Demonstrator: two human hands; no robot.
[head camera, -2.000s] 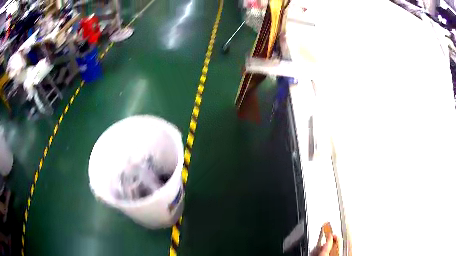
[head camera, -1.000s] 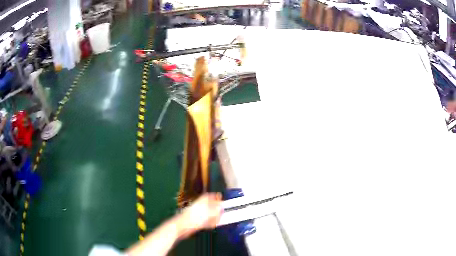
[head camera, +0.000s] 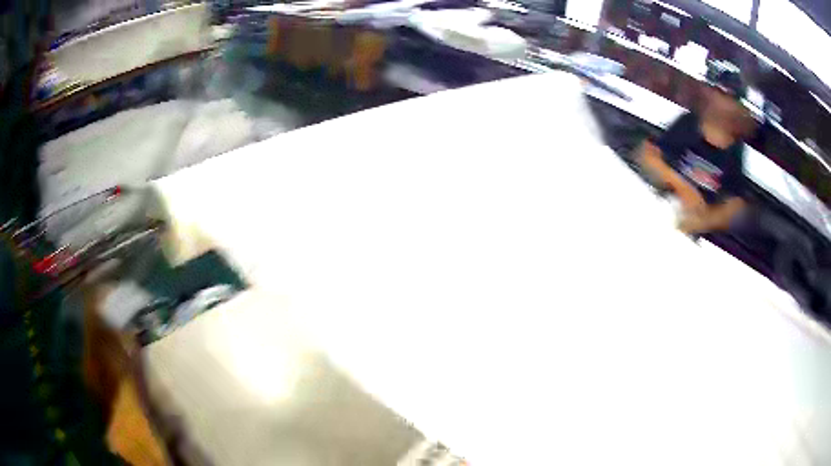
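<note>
A wide white fabric lay (head camera: 510, 273) fills most of the view, overexposed and blurred, so its plies cannot be told apart. Its left corner hangs over the table's far left part. A bare pale grey stretch of the table (head camera: 273, 391) shows at the lower left. Neither of my hands can be made out. A small light, ridged thing at the bottom edge, beside the cloth, is too blurred to name.
A person in a dark T-shirt (head camera: 706, 159) leans at the right edge of the fabric, hands at its rim. Brown and yellow sheets (head camera: 128, 414) stand at the lower left. Other tables with white material (head camera: 128, 136) and brown boxes (head camera: 319, 50) lie beyond.
The view has swung right and tilted. My hand, at the table's near left edge one second ago, is no longer visible. The person on the right has come more fully into view.
</note>
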